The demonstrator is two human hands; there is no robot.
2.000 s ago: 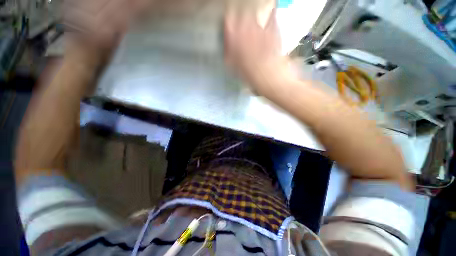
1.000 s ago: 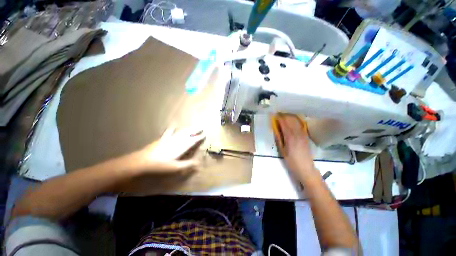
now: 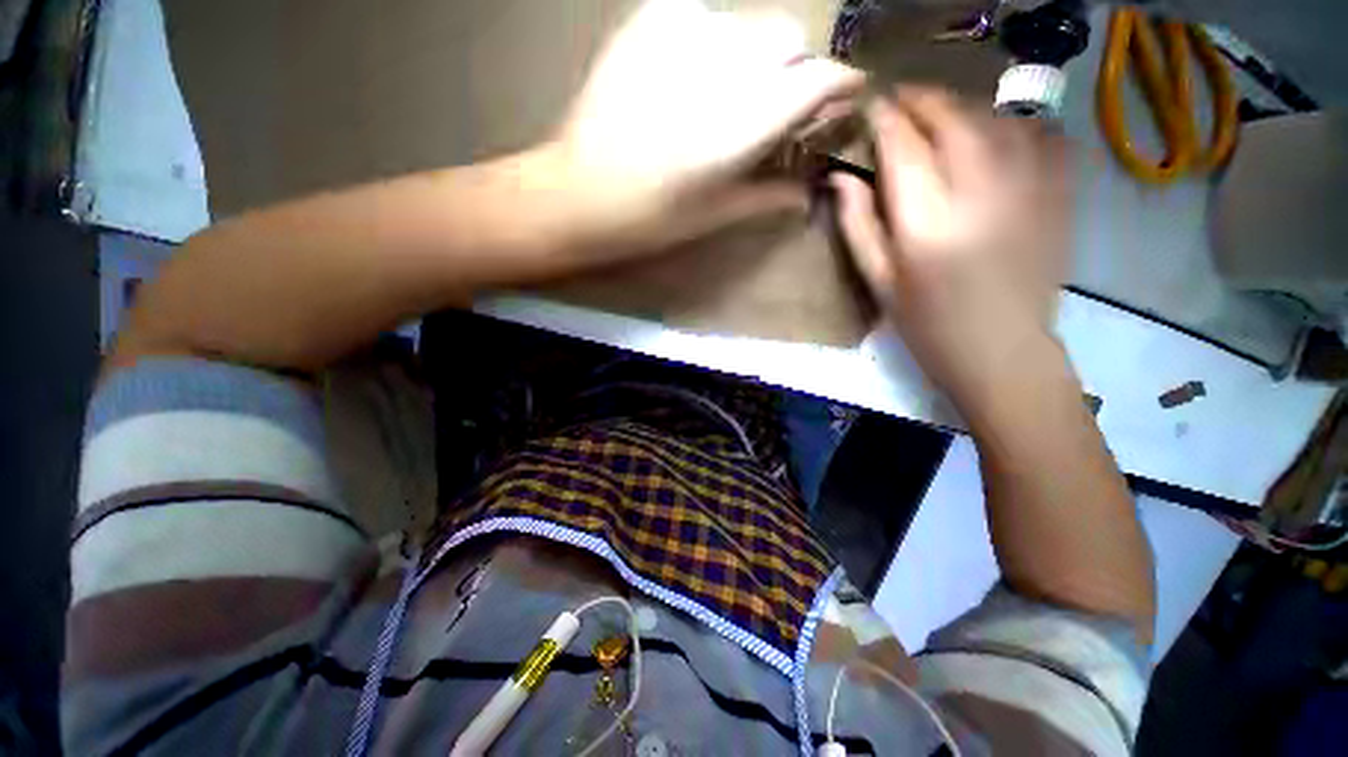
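A large khaki-brown garment panel (image 3: 370, 74) lies on the white table, partly under my left forearm. My left hand (image 3: 688, 126) and my right hand (image 3: 961, 207) meet at the panel's right part, left of the needle area. The fingers of both hands pinch a folded part of the cloth with a dark slit or line between them. The left hand is overexposed and the right is slightly blurred, so the fingertips are not fully clear.
Orange-handled scissors (image 3: 1168, 96) lie on the machine bed at the upper right. A white round knob (image 3: 1030, 89) is left of them. A small dark piece (image 3: 1183, 395) lies on the table at right. The table's front edge runs above the checked apron (image 3: 636, 496).
My right hand has let go of the scissors and moved left to the cloth. My left hand now pinches the cloth instead of lying flat. The view has tilted down and closer.
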